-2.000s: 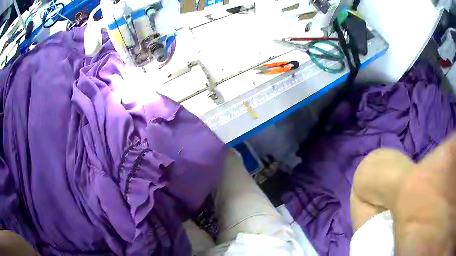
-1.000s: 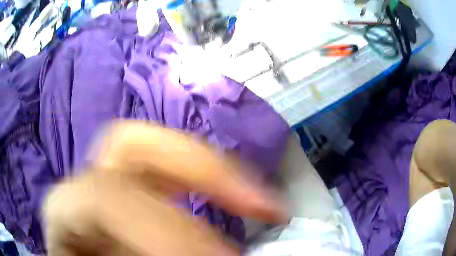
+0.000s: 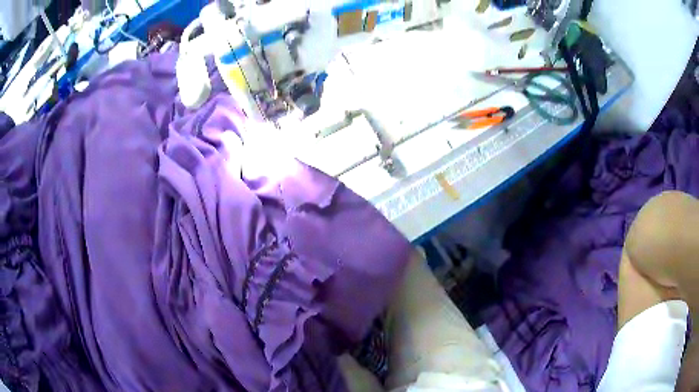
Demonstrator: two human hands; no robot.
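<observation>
A large purple garment (image 3: 115, 207) lies over the table's left part and the lap. It has dark puckered bands and a wavy ruffle (image 3: 287, 329). Its upper part runs to the needle area of the white sewing machine (image 3: 268, 57), where glare hides the cloth's edge and the presser foot. My left hand is out of the picture. My right hand is also not in view; a bent bare arm (image 3: 663, 245) with a white sleeve shows at the lower right edge, its hand cut off. No hand touches the garment in the visible area.
Orange snips (image 3: 487, 117), green-handled scissors (image 3: 550, 98) and a thin red stick lie on the table's right part. A ruler tape (image 3: 460, 164) follows the blue front edge. A hinged metal piece (image 3: 383, 149) lies right of the needle. More purple cloth (image 3: 567, 268) is heaped at the right.
The view has shifted, so the table appears farther right than two seconds ago. The blurred hand that crossed the garment one second ago is gone. The garment on the lap looks much the same.
</observation>
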